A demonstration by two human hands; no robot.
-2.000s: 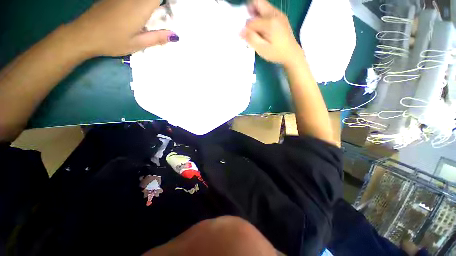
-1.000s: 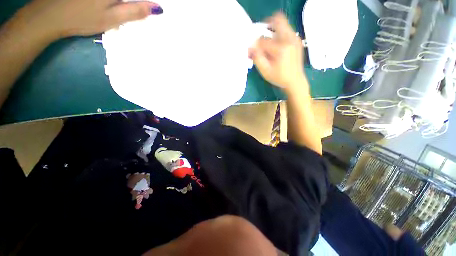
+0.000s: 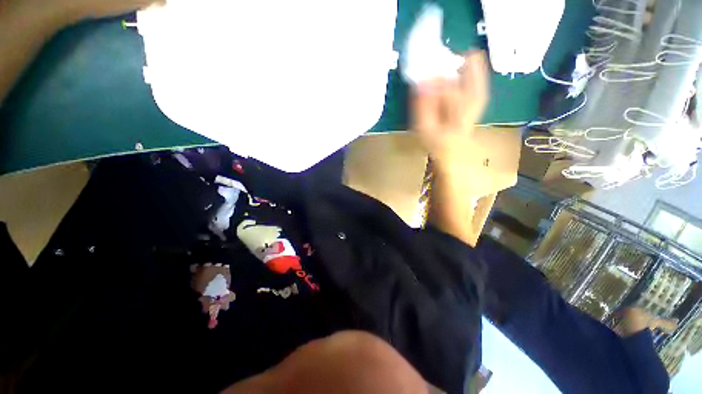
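A bright white hexagonal panel [image 3: 269, 77] lies on the green bench top, overexposed, its near corner jutting past the bench edge. A thin yellow-green bit [image 3: 131, 25] sticks out at its left edge. My right hand [image 3: 450, 100], blurred, is right of the panel, apart from it, and holds a crumpled white cloth [image 3: 428, 50] in its fingers. My left hand [image 3: 123, 6] is mostly cut off by the top edge, near the panel's upper left; its fingers are barely visible.
A second white unit [image 3: 523, 35] with a thin cable lies at the right. Looped white cables [image 3: 627, 69] hang along a grey rail. Cardboard boxes [image 3: 385, 173] stand below the bench edge. Wire racks [image 3: 608, 262] and another person's arm [image 3: 569, 323] are at lower right.
My right hand has moved away from the panel to the right, and the white cloth now shows clearly. The panel and my left hand sit higher in the picture, the hand mostly out of it.
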